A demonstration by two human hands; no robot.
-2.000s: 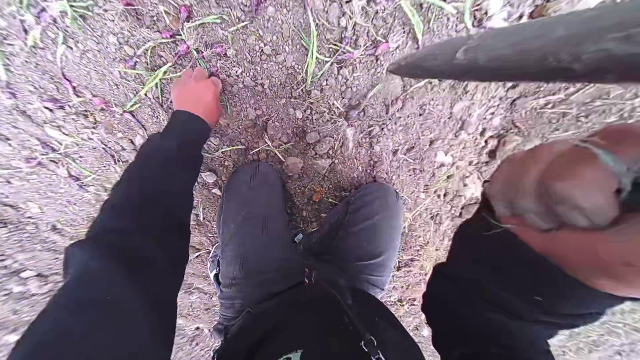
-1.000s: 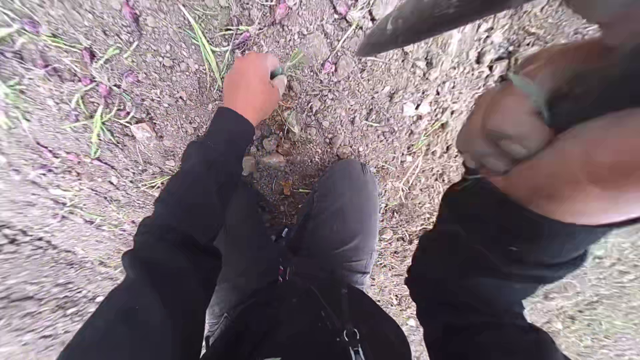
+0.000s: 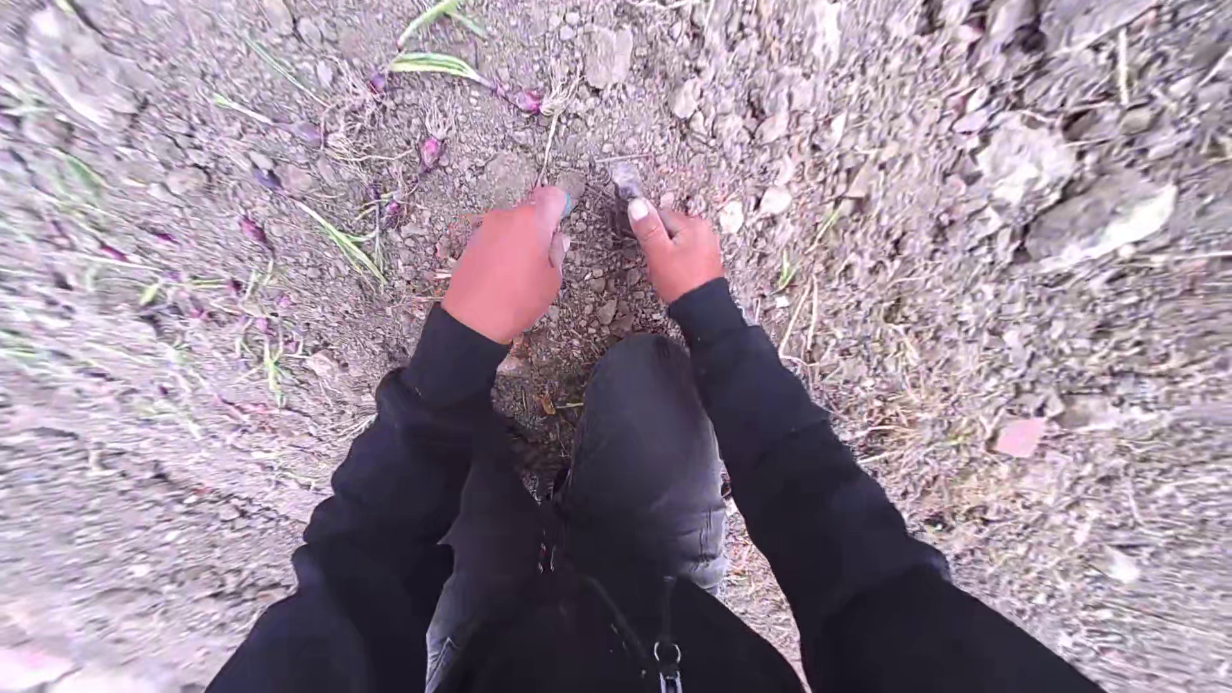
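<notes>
My left hand [image 3: 510,265] is over the soil at upper centre, its fingers curled. A speck of blue-green shows by its thumb, and whether the hand holds anything is unclear. Close by on the right, my right hand [image 3: 679,245] grips a dark, blurred hand tool [image 3: 628,183] with its end at the soil. The hands are apart. Small red onion plants with purple bulbs and green leaves lie on the ground above and left of my left hand, one bulb [image 3: 527,100] just above it and another [image 3: 430,151] farther left.
Loose, stony soil surrounds my knees [image 3: 640,423]. More onion plants [image 3: 252,229] are scattered at the left. Larger pale stones [image 3: 1107,217] lie at the upper right, with a reddish stone [image 3: 1020,437] lower down. Dry stalks [image 3: 808,308] lie right of my right hand.
My right hand, raised at the right with the dark pointed tool before, is now down near the soil beside my left hand. My left hand has moved right from among the onion plants.
</notes>
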